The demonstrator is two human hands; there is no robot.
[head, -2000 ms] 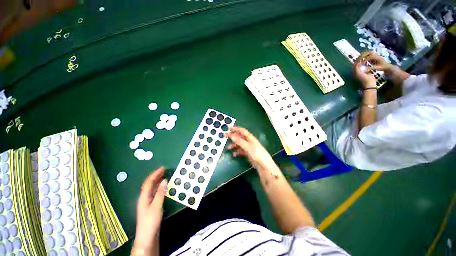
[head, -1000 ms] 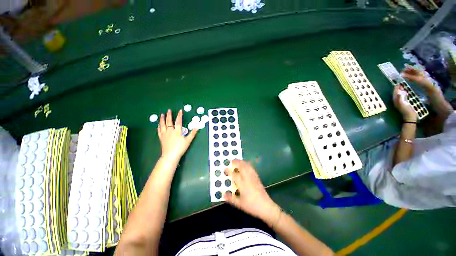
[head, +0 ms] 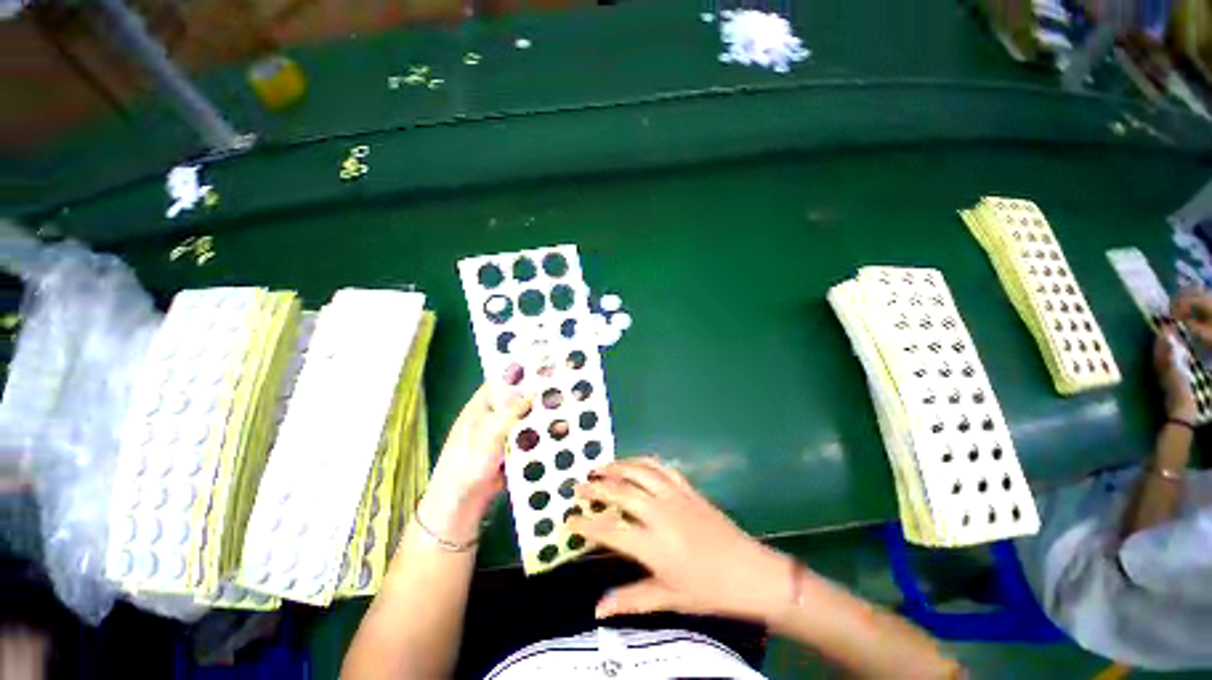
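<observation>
A die-cut sheet [head: 542,332] with three columns of round holes is held above the bench in front of me. My left hand [head: 481,445] is under the sheet at its left edge; skin shows through several middle holes, and the fingertips are partly hidden. My right hand [head: 665,538] lies over the sheet's lower right edge with fingers spread; whether it grips is unclear. A few white discs [head: 614,322] lie on the bench just right of the sheet; others may be hidden behind it.
Stacks of filled sheets [head: 200,438] stand left beside a clear plastic bag [head: 73,399]. A stack of empty sheets [head: 937,399] and a smaller one [head: 1050,292] lie right. A disc pile [head: 760,40] lies across the bench. Another person's hands [head: 1176,359] work at far right.
The sheet has been lifted off the bench and tilted. My left hand has moved from the discs to beneath the sheet. The camera view has turned right since the earliest frame.
</observation>
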